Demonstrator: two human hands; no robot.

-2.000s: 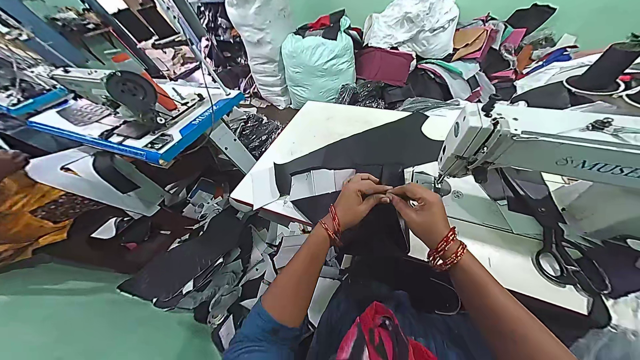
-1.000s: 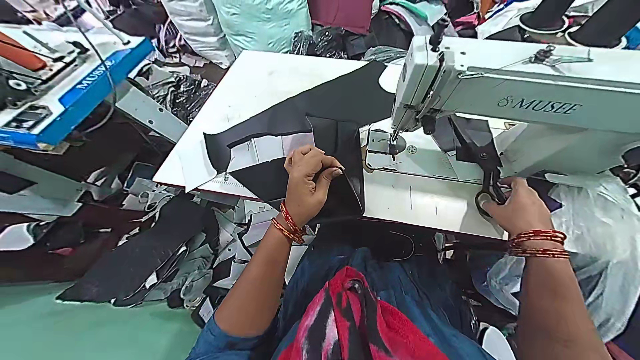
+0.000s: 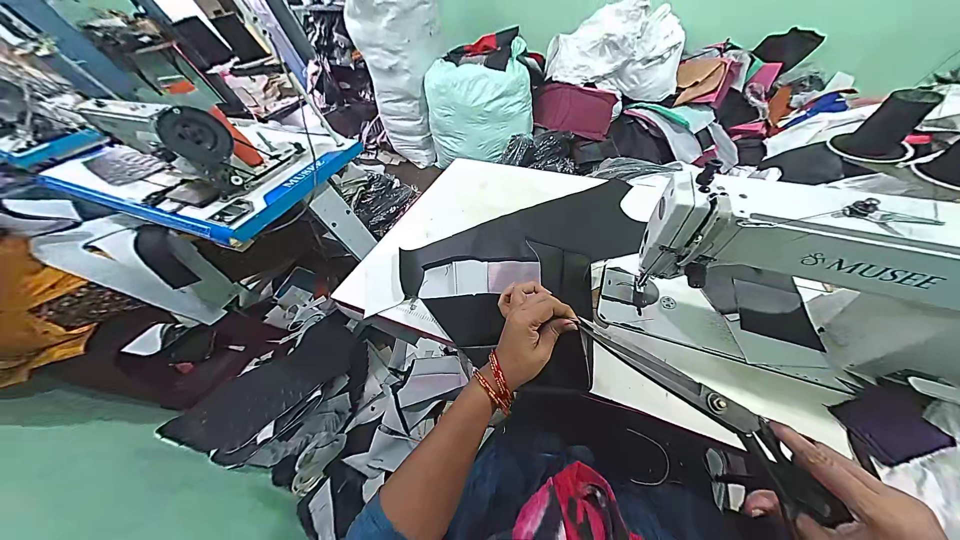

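Observation:
My left hand (image 3: 529, 330) pinches the edge of a black fabric piece (image 3: 480, 319) that lies over the white sewing table (image 3: 480, 187). In my right hand (image 3: 862, 487) is a pair of large black-handled scissors (image 3: 675, 382), whose blade tips reach to my left fingertips; whether the blades touch the fabric is too small to tell. White pieces (image 3: 457, 277) show in a gap of the black fabric. The needle area of the sewing machine (image 3: 825, 247) stands to the right of my left hand.
Fabric scraps (image 3: 427, 379) are heaped below the table's left edge. A second sewing table with a blue edge (image 3: 292, 191) stands at the left, near a person's orange clothing (image 3: 30, 307). Filled sacks (image 3: 480, 105) and thread cones (image 3: 889, 124) are behind.
My right hand, at the fabric two seconds ago, was at the scissors on the table's right one second ago. It now holds them raised, blades toward my left hand.

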